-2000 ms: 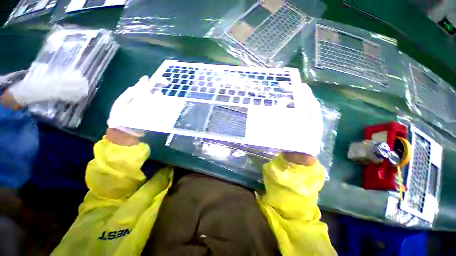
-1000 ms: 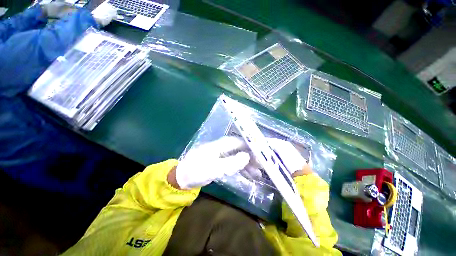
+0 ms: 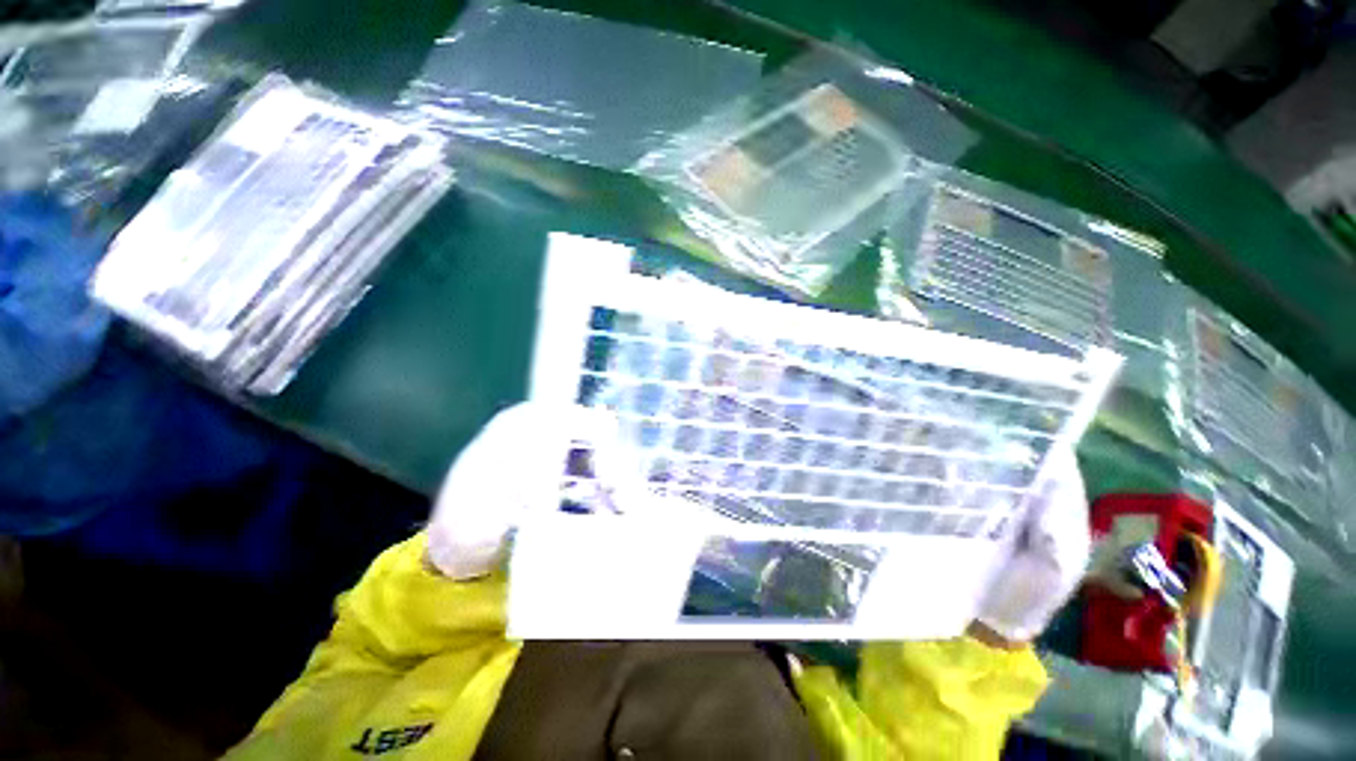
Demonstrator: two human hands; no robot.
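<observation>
A bare silver-white laptop top case (image 3: pixel 610 583) is held up in front of me, its face towards me, with the keyboard holes above and the touchpad opening below. My left hand (image 3: pixel 506 488), in a white glove, grips its left side, with fingers over the edge. My right hand (image 3: pixel 1037 553), also gloved, holds its right side. The picture is blurred by motion. The bench and plastic show through the key holes. What lies directly behind the panel is mostly hidden.
A stack of bagged top cases (image 3: pixel 246 223) lies at left. Bagged top cases (image 3: pixel 1019 265) and a flat clear bag (image 3: pixel 595 86) lie beyond. A red holder (image 3: pixel 1126 625) with a yellow ring stands at right beside a silver panel (image 3: pixel 1246 632). A person's blue sleeve (image 3: pixel 45 320) shows at far left.
The top case has turned from edge-on to face me and looks larger. My hands have moved apart to its two sides. The neighbour's hands are no longer visible at the upper left.
</observation>
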